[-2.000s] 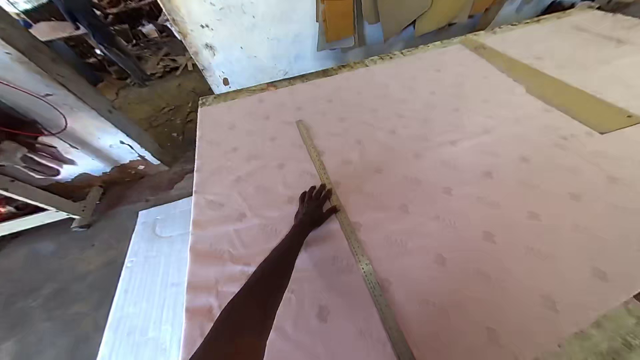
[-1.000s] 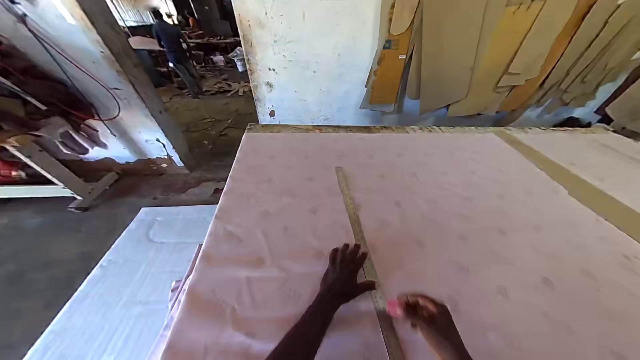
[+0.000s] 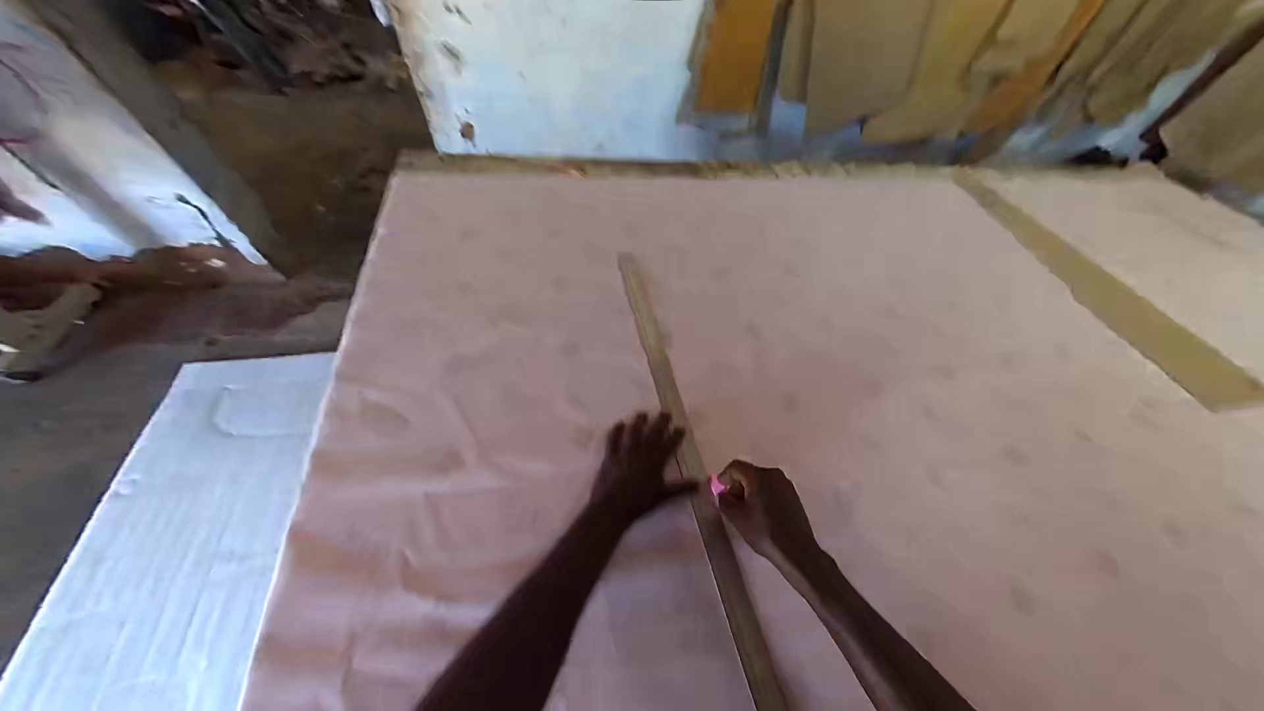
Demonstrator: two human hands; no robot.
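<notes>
Pink patterned fabric point(image 3: 494, 326) lies spread over a large table. On it rests a long, narrow ruler point(image 3: 647, 321), running from the middle of the cloth down to the bottom of the view. My left hand point(image 3: 642, 466) is spread flat at the ruler's left side, its fingertips and thumb touching the ruler. Close to the ruler's right edge, my right hand point(image 3: 768, 509) pinches a small bright pink piece point(image 3: 717, 486), perhaps chalk; most of it is hidden by the fingers.
A tan strip point(image 3: 1136, 306) lies across the cloth at the right. White corrugated sheet point(image 3: 188, 504) is beside the table at the left. Cardboard-like templates point(image 3: 869, 59) hang on the wall behind. The table's far edge point(image 3: 592, 168) meets that wall.
Two seconds ago only my left hand showed, on the ruler. My right hand has since come in with the pink piece and is now beside the ruler's edge. The view has shifted.
</notes>
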